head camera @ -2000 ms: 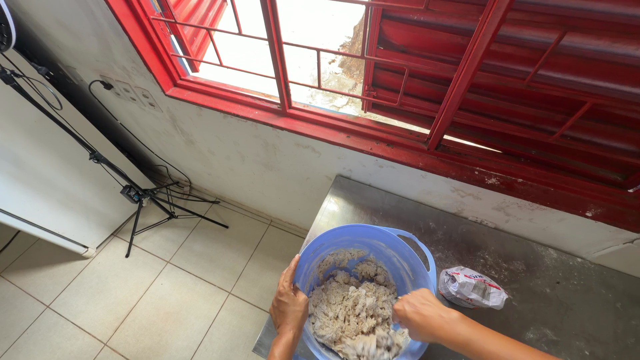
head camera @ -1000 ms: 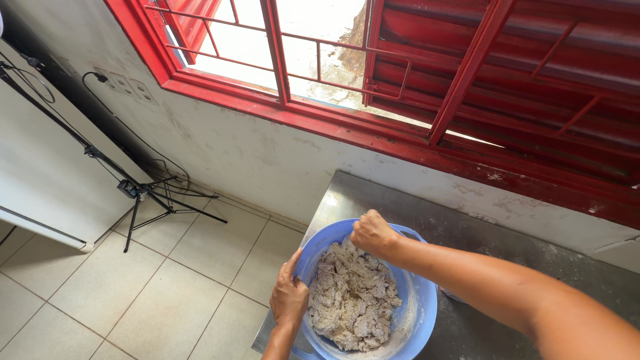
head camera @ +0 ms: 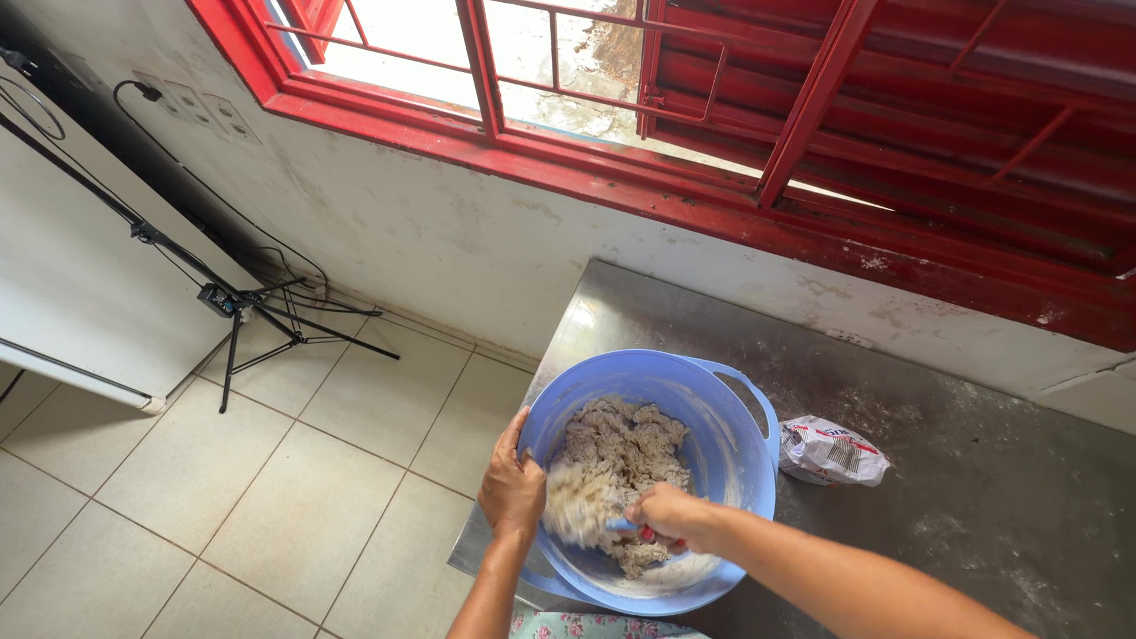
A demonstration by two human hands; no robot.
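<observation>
A blue plastic basin (head camera: 734, 426) with side handles stands on the metal table, holding lumpy, shaggy dough (head camera: 626, 444). My left hand (head camera: 513, 484) grips the basin's left rim. Over the lower part of the basin, my right hand (head camera: 670, 517) is closed around the handle of a blue utensil (head camera: 621, 524); its head is hidden in a blurred clump of dough at the left. Right of the basin lies a crumpled paper packet (head camera: 832, 451) with printing on it.
The stainless steel table (head camera: 967, 497) bears flour smears and meets the wall below a red barred window (head camera: 532, 146). On the tiled floor to the left stands a black tripod (head camera: 257, 306), beside a white appliance (head camera: 98, 257) and a hanging cable (head camera: 195, 177).
My right hand has moved from the basin's far rim down to its near part. The packet, covered by my right arm a second ago, shows again. My left hand stays at the left rim.
</observation>
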